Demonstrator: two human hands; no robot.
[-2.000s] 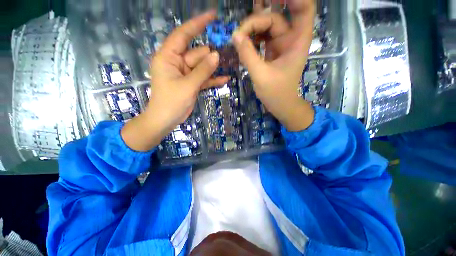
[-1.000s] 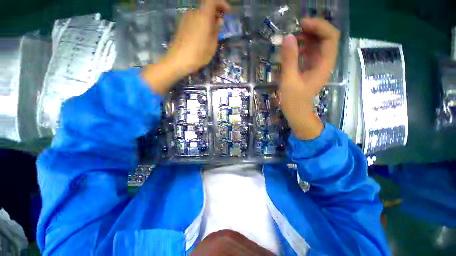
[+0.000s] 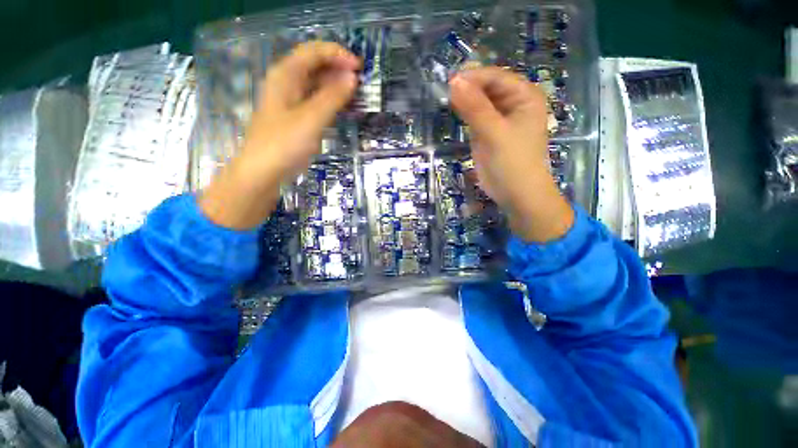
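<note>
The clear blister tray (image 3: 394, 285) lies in front of me, with rows of small circuit boards (image 3: 403, 210) in its pockets. My left hand (image 3: 302, 92) is over its upper left part, fingers curled and fingertips together, beside a pale striped strip (image 3: 374, 70). My right hand (image 3: 507, 118) is over the upper middle, thumb and index finger close together at the lower edge of a tilted board with silver and dark blue parts (image 3: 451, 57). Blur hides whether either hand grips anything.
White marked sheets (image 3: 131, 144) lie fanned left of the tray, with a glossy sleeve (image 3: 17, 175) farther left. A narrower stack with silvery rows (image 3: 669, 157) lies at the right. A dark crumpled bag (image 3: 781, 153) is at the far right on the green bench (image 3: 744, 219).
The bright blue piece seen earlier between my hands no longer shows. Since one second ago my left hand has moved down and left, and my right fingers have closed together and moved left.
</note>
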